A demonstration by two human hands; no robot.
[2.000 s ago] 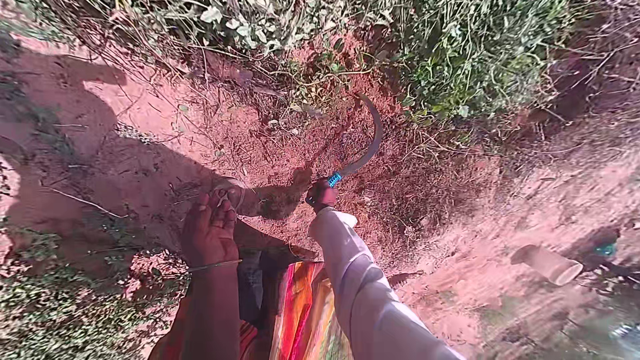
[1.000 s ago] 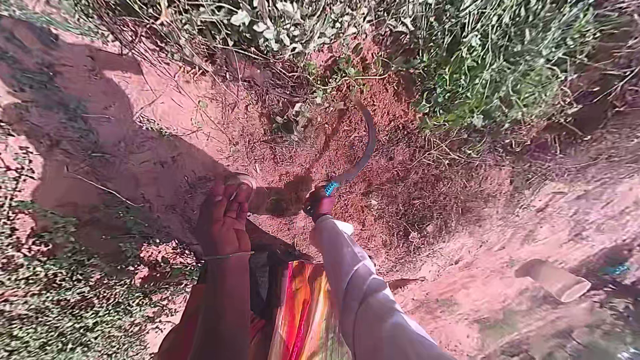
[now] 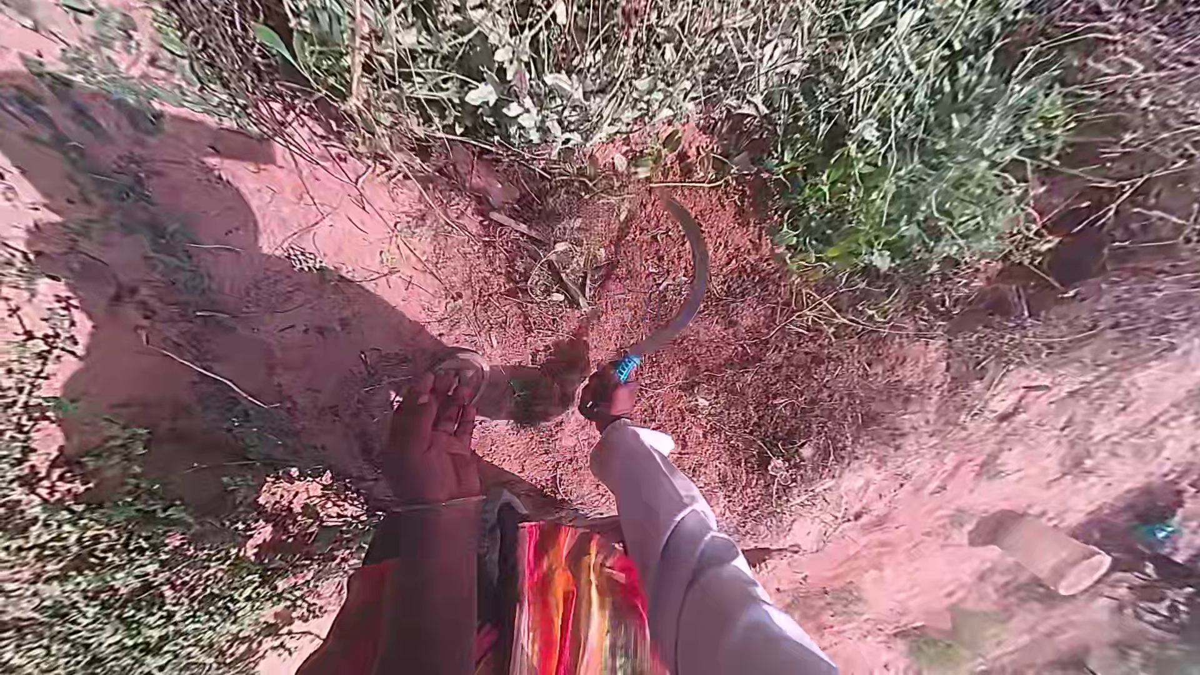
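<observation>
My right hand, at the end of a pale sleeve, is closed around the handle of a sickle. Bright blue wrapping shows where the handle meets the blade. The curved blade arcs up and back to the left over loose reddish soil. To the left, my left hand is palm up with its fingers curled at a round, rim-like object. A dark band reaches from there toward my right hand; whether it is part of the object or a shadow, I cannot tell.
Leafy plants and dry stems line the upper side. Low green growth covers the lower left. A pale hollow cylinder lies on the ground at lower right, near a small teal thing. Striped bright cloth covers my lap.
</observation>
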